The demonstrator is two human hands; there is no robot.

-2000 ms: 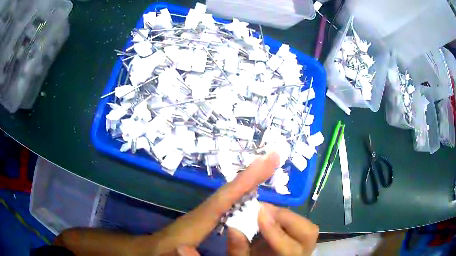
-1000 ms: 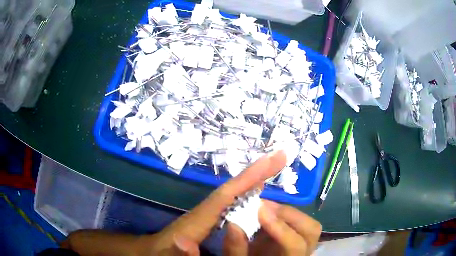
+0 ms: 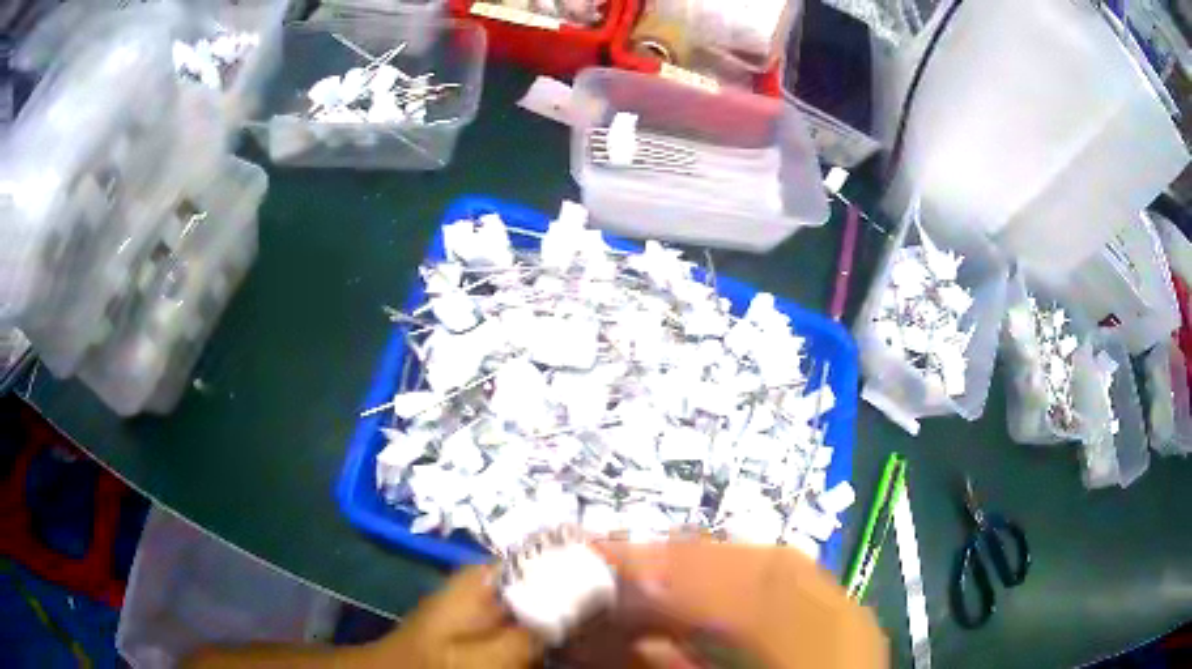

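Note:
A bunch of tagged metal pins [image 3: 560,591] is held at the near edge of the blue tray [image 3: 360,484], stem ends up in a row, white tags below. My left hand [image 3: 451,634] is at its left side, low in the picture and partly cut off, closed on the bunch. My right hand [image 3: 758,608] is blurred at its right side, its fingers against the tags; its exact hold is hard to see. The tray is heaped with tagged pins [image 3: 614,379].
A long clear box [image 3: 771,209] with rods lies behind the tray. Clear boxes of pins [image 3: 931,327] stand right and upper left [image 3: 373,144]. Stacked clear cases [image 3: 157,281] are left. A green stick [image 3: 878,523], steel ruler [image 3: 911,575] and scissors [image 3: 987,562] lie right.
The view has tilted up, so the tray sits lower and boxes behind it show. The bunch is further left in the picture, and my right hand now lies across the tray's near edge.

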